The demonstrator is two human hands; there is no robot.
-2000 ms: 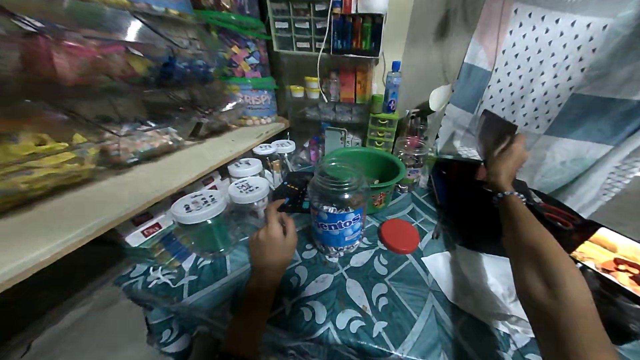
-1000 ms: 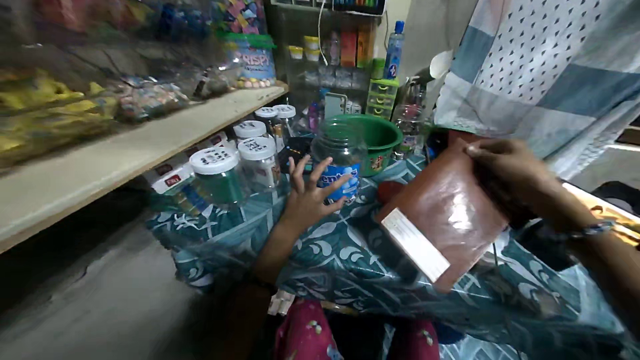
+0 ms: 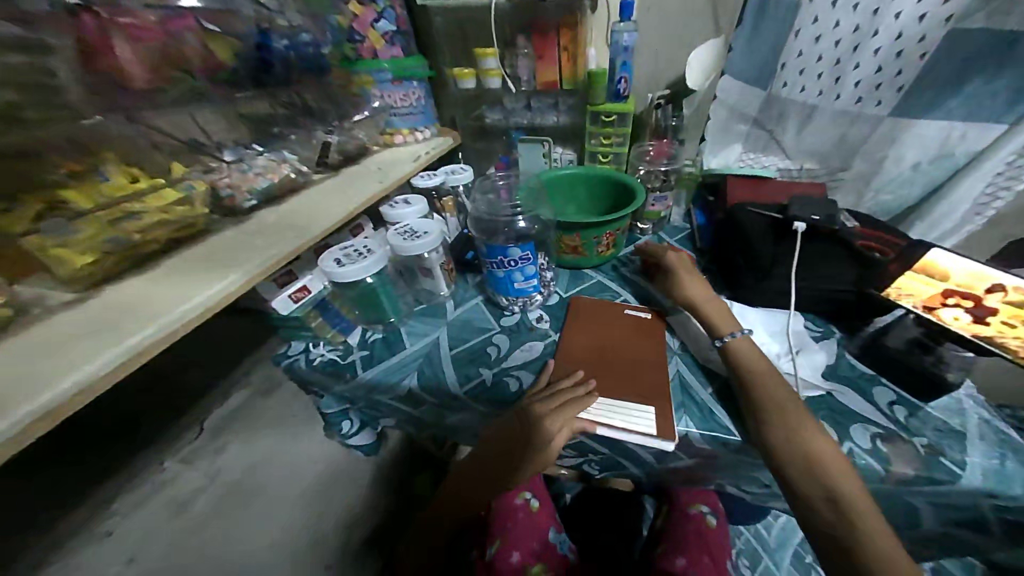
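Observation:
A brown-covered notebook [image 3: 612,352] with a white label lies flat on the patterned tablecloth [image 3: 448,352]. The fingers of my left hand [image 3: 552,408] rest on its lower left corner. Beyond the notebook's upper right corner is my right hand [image 3: 672,272], a bracelet on its wrist; its fingers are bent at the red lid, mostly covered by the hand, and whether they grip it I cannot tell. An open Mentos jar [image 3: 512,264] with small items in its bottom stands behind the notebook, beside a green plastic basin [image 3: 592,216].
White-lidded jars [image 3: 364,280] stand at the left, next to a wooden shelf [image 3: 240,256] with bagged sweets. On the right are a black bag [image 3: 752,240], a white cable [image 3: 793,320], crumpled white plastic [image 3: 800,352] and a lit screen [image 3: 960,300]. Small green drawers [image 3: 608,136] stand behind the basin.
The notebook, held up in my right hand one second ago, now lies on the table. My right hand has let it go and moved toward the red lid; my left hand has come from near the jar onto the notebook.

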